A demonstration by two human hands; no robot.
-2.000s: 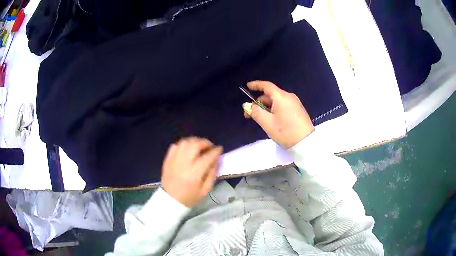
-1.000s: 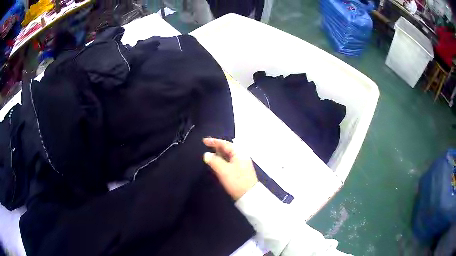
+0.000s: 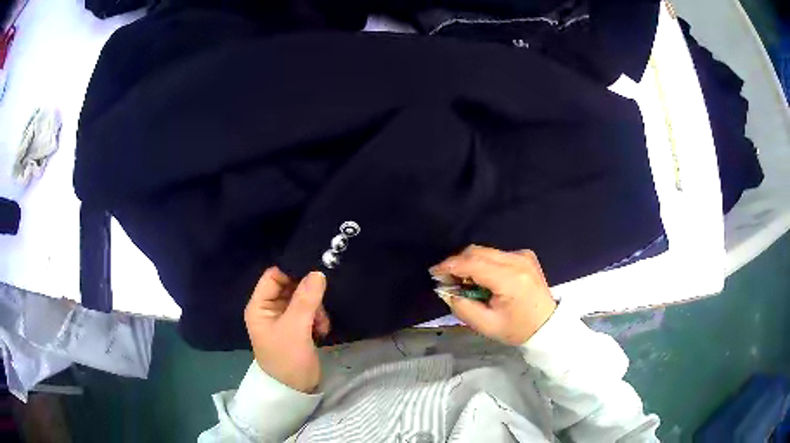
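Note:
A large black garment (image 3: 260, 130) lies spread over the white table and hangs a little over its front edge. A white and grey printed logo (image 3: 340, 244) of three round shapes shows on it. My left hand (image 3: 288, 324) pinches the garment just below the logo, between thumb and fingers. My right hand (image 3: 502, 292) holds thread snips (image 3: 466, 292) with a green grip, over the garment near its front edge. The short blades point left, and the fingers partly hide them.
More dark garments (image 3: 511, 26) with pale seam lines lie at the far side. A white tub (image 3: 773, 86) with dark cloth stands at the right. Dark strips (image 3: 95, 255) and a pale crumpled scrap (image 3: 39, 144) lie at the left. Clear plastic (image 3: 78, 333) hangs below the table edge.
The view has swung back from the pile and tub to the table front. My left hand has come into view, pinching the garment. The logo now shows, and the snips are visible in my right hand.

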